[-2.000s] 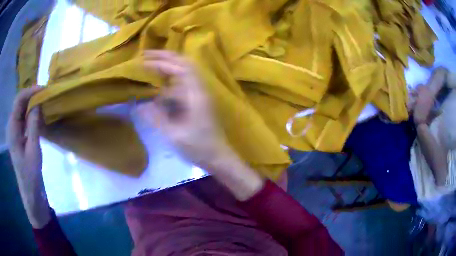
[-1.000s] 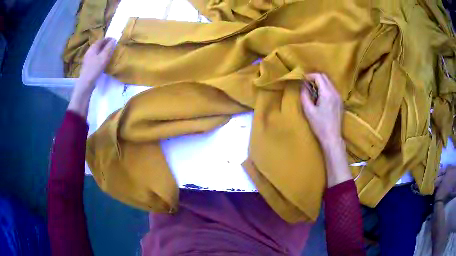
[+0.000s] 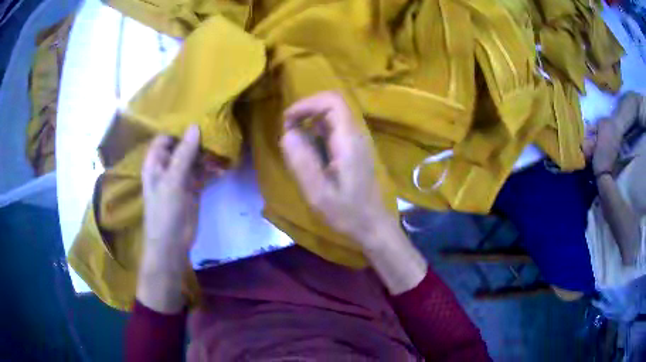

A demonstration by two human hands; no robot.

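The mustard-yellow garment (image 3: 205, 71) lies across the white table, with one part raised and folded over at the left. My left hand (image 3: 170, 177) pinches its cloth near the fold; the fingertips are partly hidden by cloth. My right hand (image 3: 340, 166) is curled above the garment, right of my left hand, around a small dark tool that looks like thread snips (image 3: 315, 131), mostly hidden and blurred. A cloth part hangs over the front table edge below my left hand.
More yellow cloth (image 3: 425, 106) is heaped at the back and right, with a white loop (image 3: 432, 171). A translucent bin (image 3: 18, 127) holds yellow cloth at the left. A coworker's arm (image 3: 615, 191) and a wooden stool (image 3: 496, 258) are at the right.
My left hand has moved right and down, closer to my right hand, which has moved left. The long cloth part stretched out at the left is now bunched and folded up.
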